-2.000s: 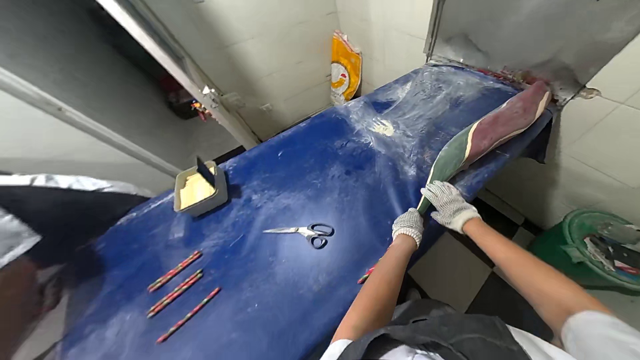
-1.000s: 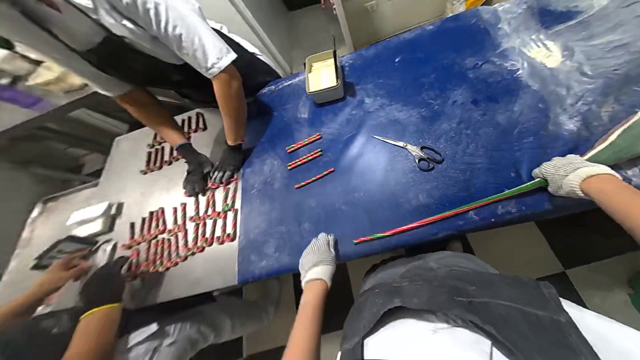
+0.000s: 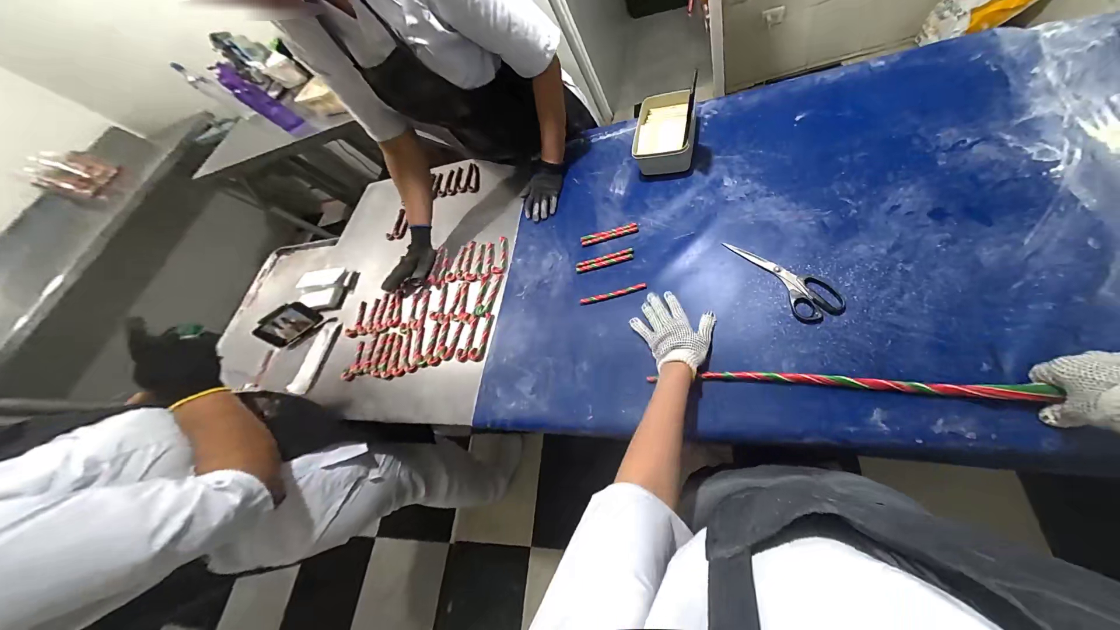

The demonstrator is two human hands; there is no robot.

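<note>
A long red, green and white twisted candy rope (image 3: 875,383) lies along the near edge of the blue table. My left hand (image 3: 674,331), in a knitted glove, rests over the rope's thin left end, palm down with fingers spread. At the right edge of the view, my right hand (image 3: 1085,389) is closed around the rope's thicker part, and the hand is partly cut off. Black-handled scissors (image 3: 792,284) lie beyond the rope with blades apart. Short striped candy sticks (image 3: 606,261) lie in small groups beyond my left hand.
A metal tin (image 3: 665,140) with pale contents stands at the far table edge. On the metal table (image 3: 446,398) at left lie many candy canes (image 3: 420,337), a phone (image 3: 289,324) and a co-worker's gloved hands (image 3: 411,261). Another person is at lower left.
The rope shows more twisted stripes than one second ago. My left hand has moved from beside the table edge onto the rope's thin end. The view has swung left.
</note>
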